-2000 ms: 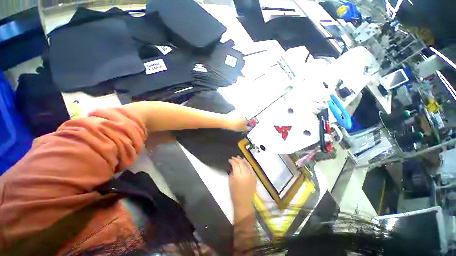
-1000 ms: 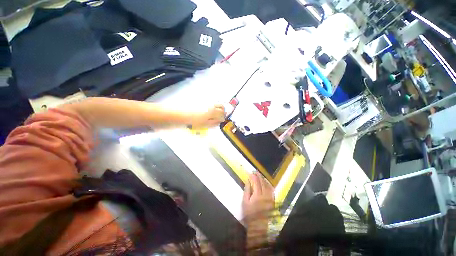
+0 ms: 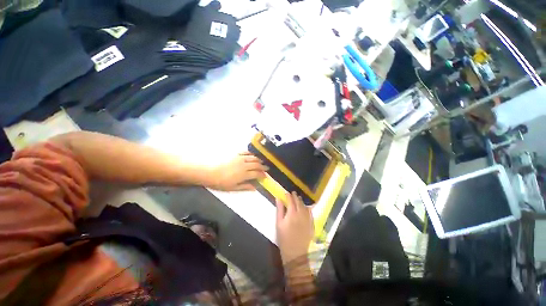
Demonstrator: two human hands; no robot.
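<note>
The yellow-brown clamp frame (image 3: 280, 166) lies under the white sewing machine head (image 3: 302, 95), with a black fabric piece (image 3: 299, 160) inside it. A bright yellow template edge (image 3: 273, 187) runs along its near side. My left hand (image 3: 236, 172) has its fingers on the upper end of this edge. My right hand (image 3: 293, 224) has its fingers on the lower end. Both hands touch the yellow edge close beside the frame; my thumbs are hidden. The needle area is too bright and small to make out.
Stacked black panels (image 3: 137, 75) with white labels lie at upper left. A black piece with a white label (image 3: 380, 270) hangs at lower right. Scissors (image 3: 343, 98) and a blue ring-shaped item (image 3: 360, 69) are on the head. A pale-framed control panel (image 3: 473, 200) stands at right.
My left hand has come from beside the machine head down to the yellow edge. Black fabric now shows inside the frame. The yellow edge sits closer to the frame. The view has shifted right.
</note>
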